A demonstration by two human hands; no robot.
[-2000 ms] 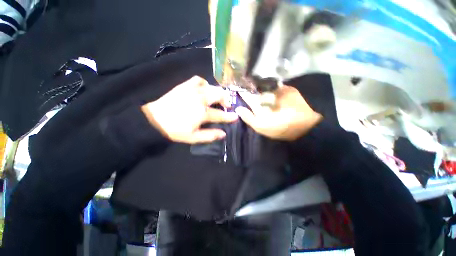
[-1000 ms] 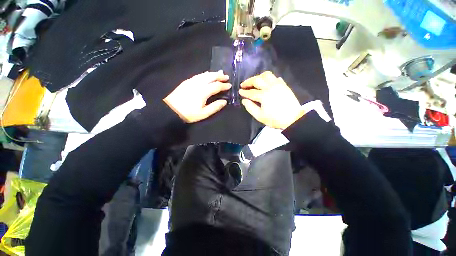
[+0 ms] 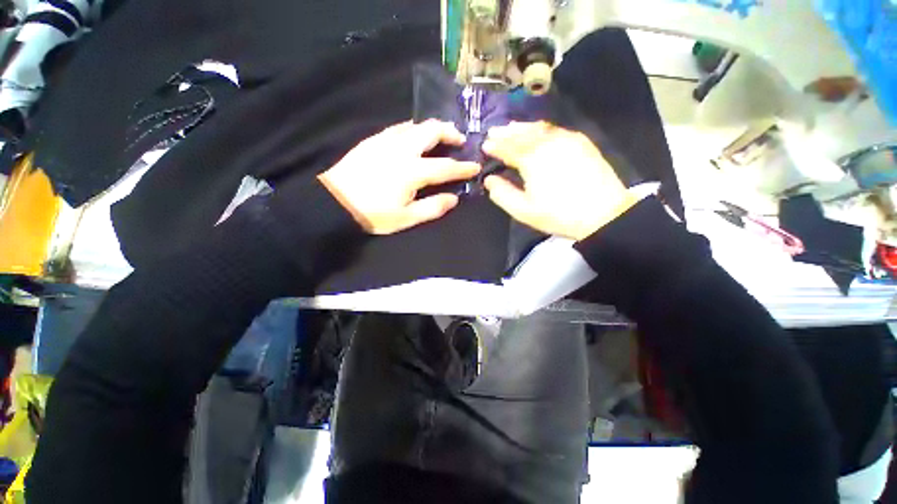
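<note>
A large black garment panel (image 3: pixel 423 258) lies across the table under the machine head. A dark zip (image 3: pixel 473 184) with a pale shiny line runs down its middle, partly hidden by my fingers. The presser foot (image 3: pixel 474 106) stands at the upper end of the zip, just ahead of my fingertips. My left hand (image 3: pixel 401 179) lies on the panel left of the zip, fingers spread, index finger reaching the zip. My right hand (image 3: pixel 556 179) rests right of it, fingertips at the zip's edge. Neither hand is clearly seen pinching cloth.
Black cut panels (image 3: pixel 59 128) with pale dashed lines lie at left. Pink-handled snips (image 3: pixel 777 234) and black scraps (image 3: pixel 821 236) lie at right. A white sheet (image 3: pixel 551 271) shows under the panel. The table's front edge (image 3: pixel 777 313) runs above my lap.
The view has shifted since the earlier frames. Both hands now sit closer to the presser foot, my left index finger reaches over the zip, and the panel's right part is raised or folded differently.
</note>
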